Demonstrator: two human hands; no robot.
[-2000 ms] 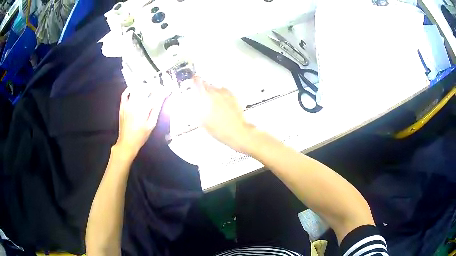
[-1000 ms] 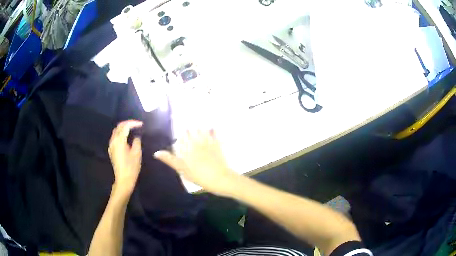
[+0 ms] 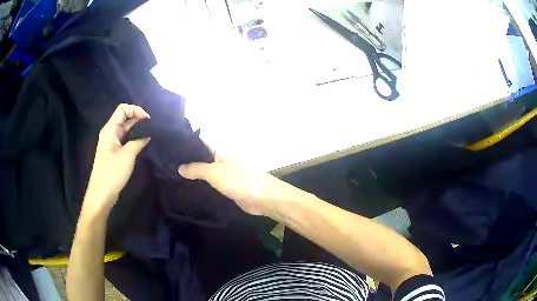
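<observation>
A large dark navy garment piece [image 3: 65, 111] covers the left of the table and hangs over its front edge towards the lap. My left hand [image 3: 118, 144] holds a fold of it between thumb and fingers, left of the table corner. My right hand [image 3: 226, 179] grips the cloth's edge at the table's front corner, thumb on top; its fingers are partly hidden and washed out by glare. The sewing machine's small metal parts [image 3: 256, 32] show faintly in the glare at the top.
Black fabric shears [image 3: 377, 59] and small silvery snips [image 3: 368, 32] lie on the white table [image 3: 447, 82]. A thin dark rod or slit [image 3: 344, 80] is left of the shears' handles. Yellow rails [image 3: 500, 134] show right and lower left. Dark cloth [image 3: 483, 211] lies at right.
Both hands have left the needle area and now hold the cloth at the table's front corner. The cloth is bunched between them. The view has shifted, so the table and shears sit higher.
</observation>
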